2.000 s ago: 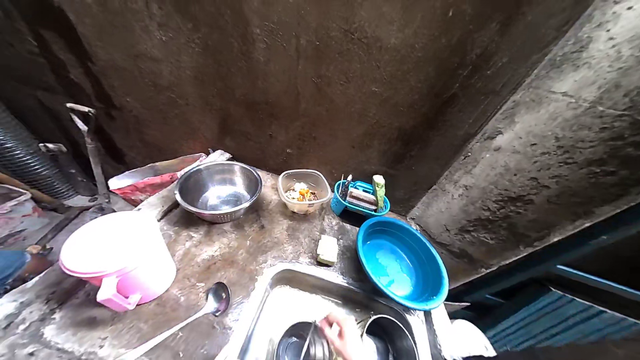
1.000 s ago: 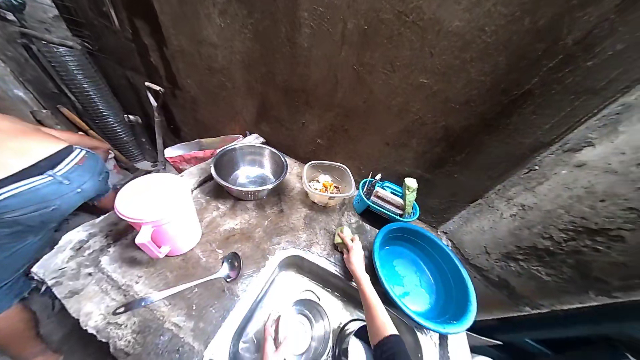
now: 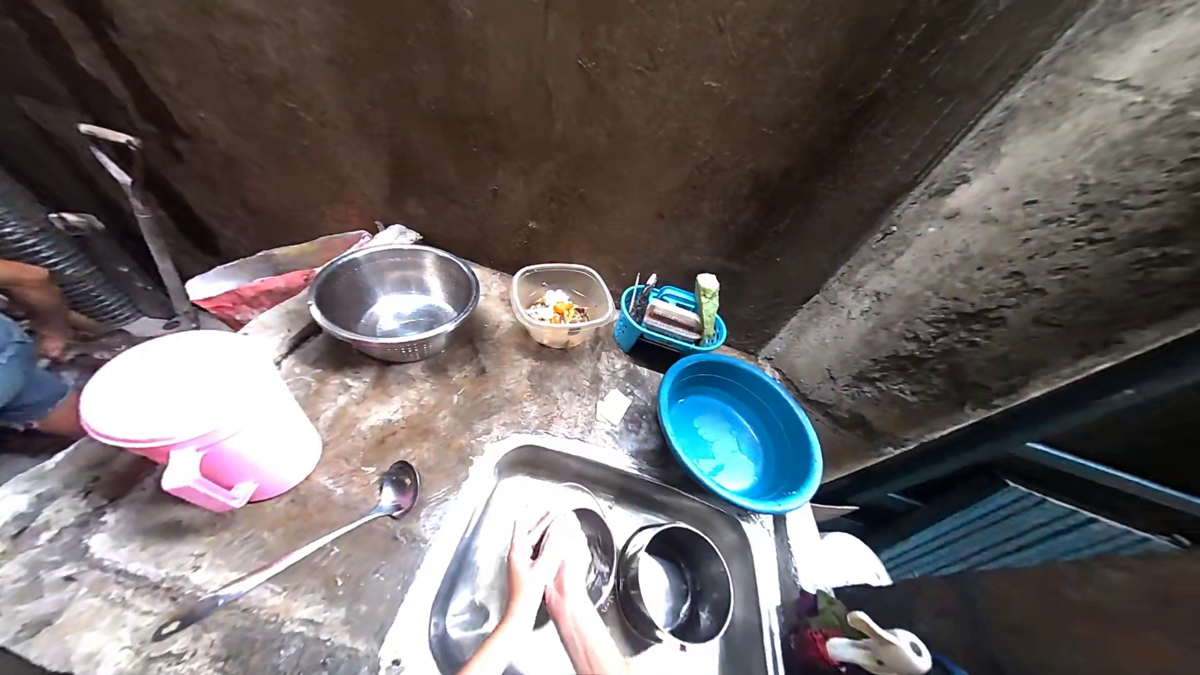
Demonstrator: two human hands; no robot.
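Note:
My left hand (image 3: 527,558) and my right hand (image 3: 564,561) are pressed close together over a round metal bowl (image 3: 600,553) in the stainless steel sink (image 3: 487,487). Their palms face each other; glare hides what, if anything, lies between them. To their right in the sink stands a metal pot (image 3: 675,581). A small pale block or wrapper (image 3: 613,407) lies on the concrete counter (image 3: 450,403) behind the sink. A blue plastic basin (image 3: 741,431) rests at the sink's back right corner. A metal ladle (image 3: 400,489) lies on the counter to the left.
Along the back are a steel colander (image 3: 394,300), a clear plastic container of food scraps (image 3: 562,309) and a blue basket (image 3: 670,323) of cleaning items. A pink lidded pail (image 3: 206,412) stands left. Another person's arm (image 3: 37,291) shows at far left.
My right hand, earlier on a greenish item behind the sink, has moved down into the sink beside my left hand. The other person shows less at the left edge.

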